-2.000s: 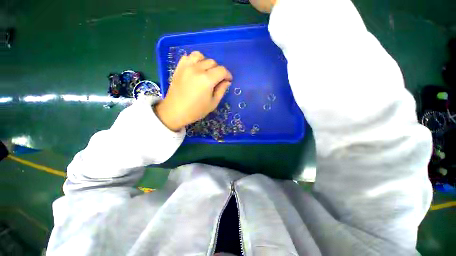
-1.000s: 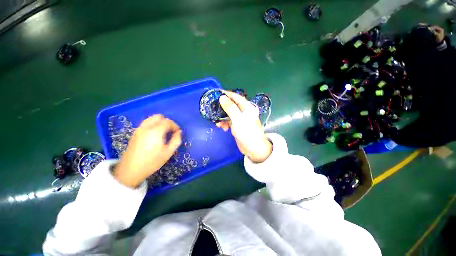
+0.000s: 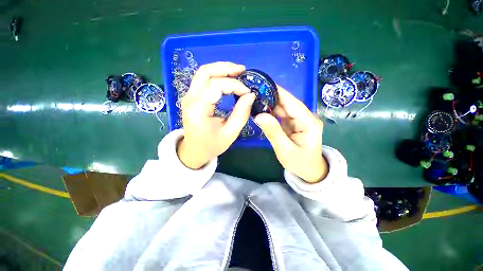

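A round unit (image 3: 258, 90) with a dark rim and blue board is held above the blue tray (image 3: 241, 37). My right hand (image 3: 297, 129) grips it from the right and below. My left hand (image 3: 214, 108) is at its left side, with thumb and index fingertips meeting at the unit's middle; whether a small spring is between them cannot be told. Small silvery springs (image 3: 182, 69) lie heaped along the tray's left side, partly hidden by my left hand. A few more springs (image 3: 298, 57) lie at its upper right.
Several round units stand right of the tray (image 3: 339, 92) and left of it (image 3: 150, 98), with wires trailing. A dark heap of assemblies (image 3: 450, 143) fills the far right. Open cardboard boxes sit below the bench edge, at left (image 3: 92, 191) and right (image 3: 418, 211).
The view has shifted. My left hand has left the springs and come up to the unit. My right hand holds the unit now in front of my body, over the tray's middle.
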